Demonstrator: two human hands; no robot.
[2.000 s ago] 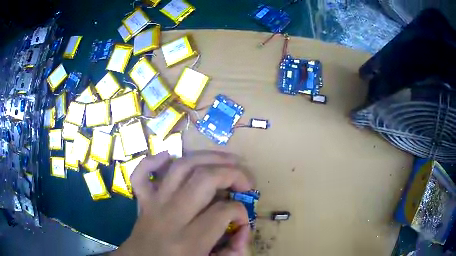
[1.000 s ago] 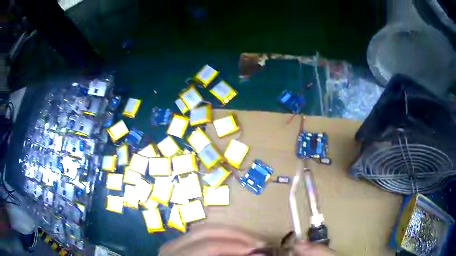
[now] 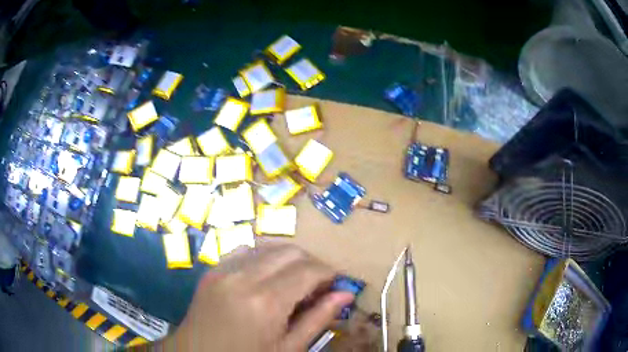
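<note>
My left hand (image 3: 251, 302) is at the bottom centre, with thumb and fingers closed on a blue circuit board (image 3: 350, 286), partly hidden by the fingers. A yellow-edged battery (image 3: 322, 341) shows below the thumb. The soldering iron (image 3: 411, 295) points up from the bottom edge, right of the board and apart from it. A thin pale bent tube (image 3: 385, 295) runs beside its barrel. The iron's black handle is cut off by the edge, and my right hand is not visible. Another blue board (image 3: 339, 197) with a small dark part (image 3: 379, 205) lies on the cardboard (image 3: 475, 275).
A pile of batteries (image 3: 196, 169) lies left of centre, with shiny assemblies (image 3: 51, 151) in plastic beyond it. A wired board (image 3: 426, 163) lies at the upper right. The fan (image 3: 564, 218) and a box with glittery filling (image 3: 561, 309) stand at right.
The view has shifted. The soldering iron came into view and now stands upright near the bottom edge. My left hand, low in the frame a second ago, shows more fully around the board.
</note>
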